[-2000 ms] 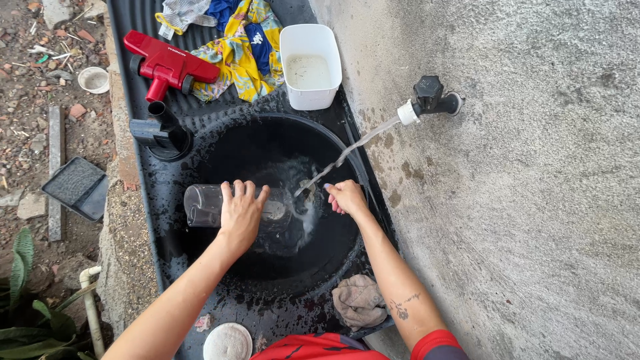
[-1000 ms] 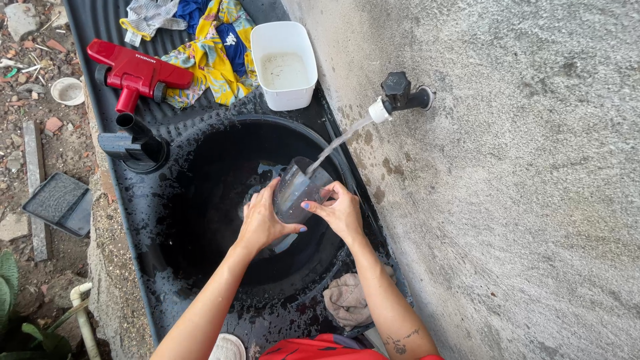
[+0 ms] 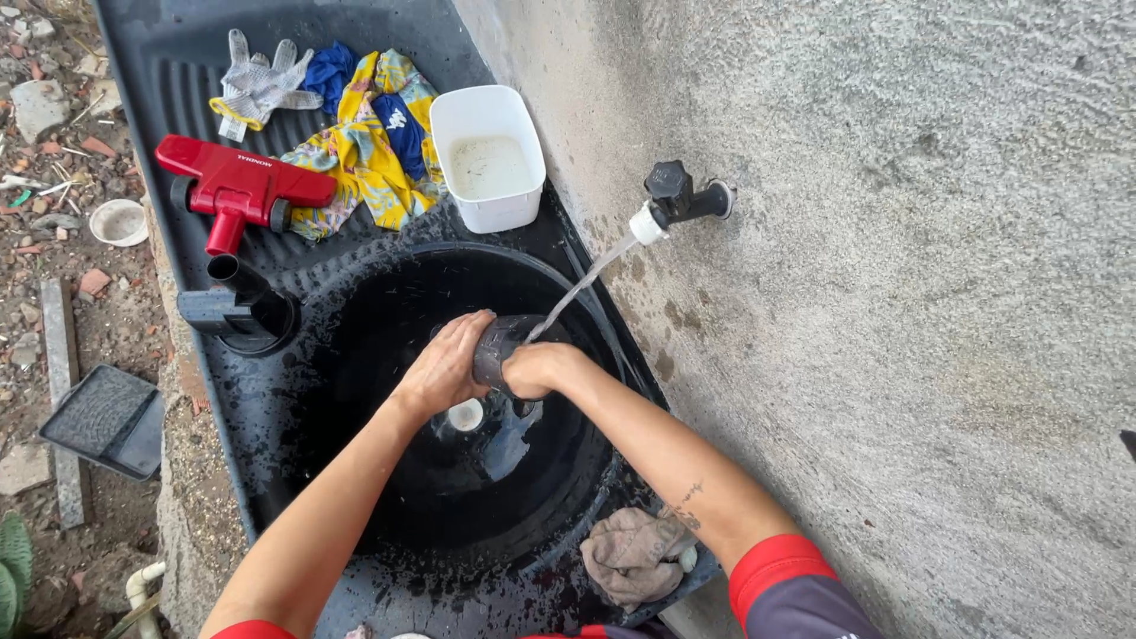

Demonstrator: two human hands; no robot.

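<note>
Over the round black basin (image 3: 426, 497), my left hand (image 3: 451, 364) grips the side of a smoky clear plastic container (image 3: 497, 348), which looks like a vacuum cleaner's dust cup. My right hand (image 3: 532, 368) is at its mouth, with the fingers reaching inside and hidden. Water (image 3: 586, 282) from the black wall tap (image 3: 672, 188) runs into the container beside my right hand. Under the container, a round whitish drain piece (image 3: 465, 414) shows at the bottom of the basin.
Behind the basin lie a red vacuum floor head (image 3: 244, 182), a knit glove (image 3: 260, 82), a yellow patterned cloth (image 3: 364, 151) and a white tub (image 3: 493, 200) holding cloudy water. A black plastic part (image 3: 235, 306) stands left, a beige rag (image 3: 630, 555) front right. The rough wall (image 3: 852, 293) borders the right.
The container was lying toward the left under my left hand, then came up under the stream in both hands. My right hand has since moved from its rim to inside its mouth.
</note>
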